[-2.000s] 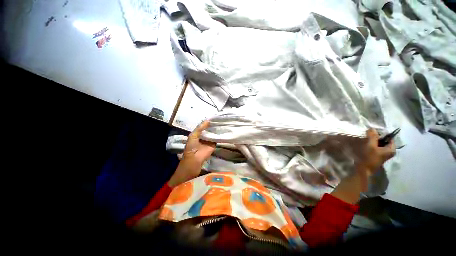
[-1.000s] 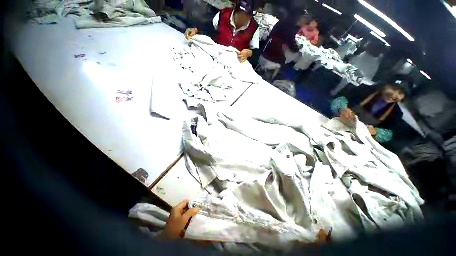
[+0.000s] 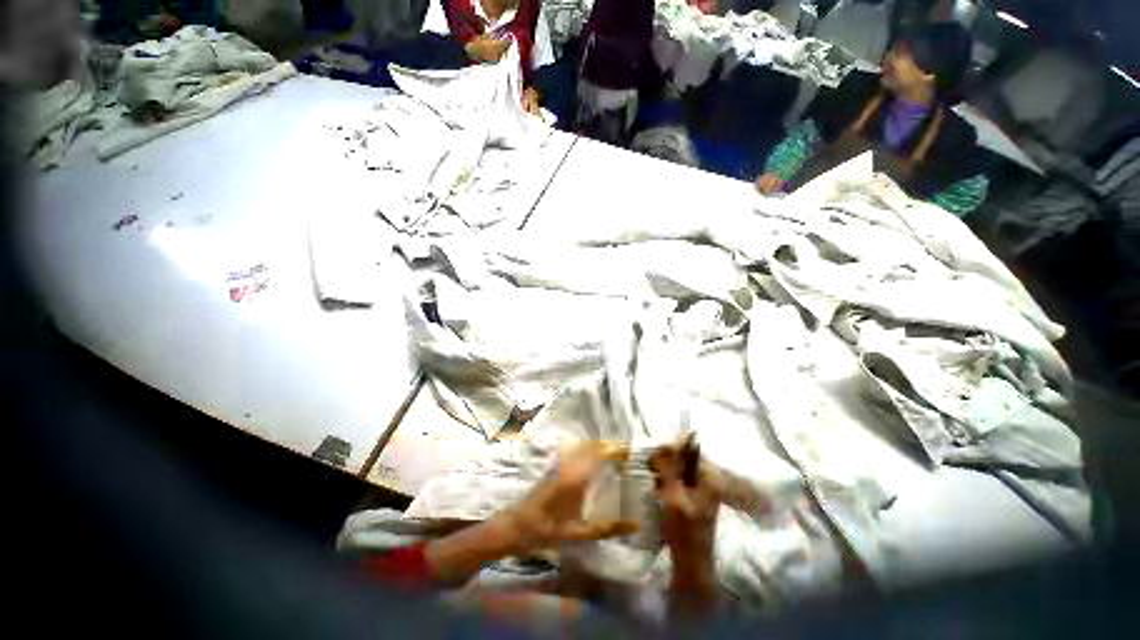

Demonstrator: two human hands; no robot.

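A pale off-white garment lies crumpled on the white table in front of me, its near part hanging over the table's edge. My left hand is over the near part of the garment, blurred, with thumb and fingers apart. My right hand is close beside it on the right, also blurred. A small dark thing shows at its fingertips, probably the thread snips. The garment's lower part is cut off by the dark lower rim.
More pale garments lie to the right and a pile at the far left. A pale flat piece lies on the glossy white table. Two people are across the table, one at the right, one at the back.
My hands have come close together; before, they were wide apart along the garment's edge. My left hand has let go of the edge. The view has shifted, and the person at the back has raised a garment.
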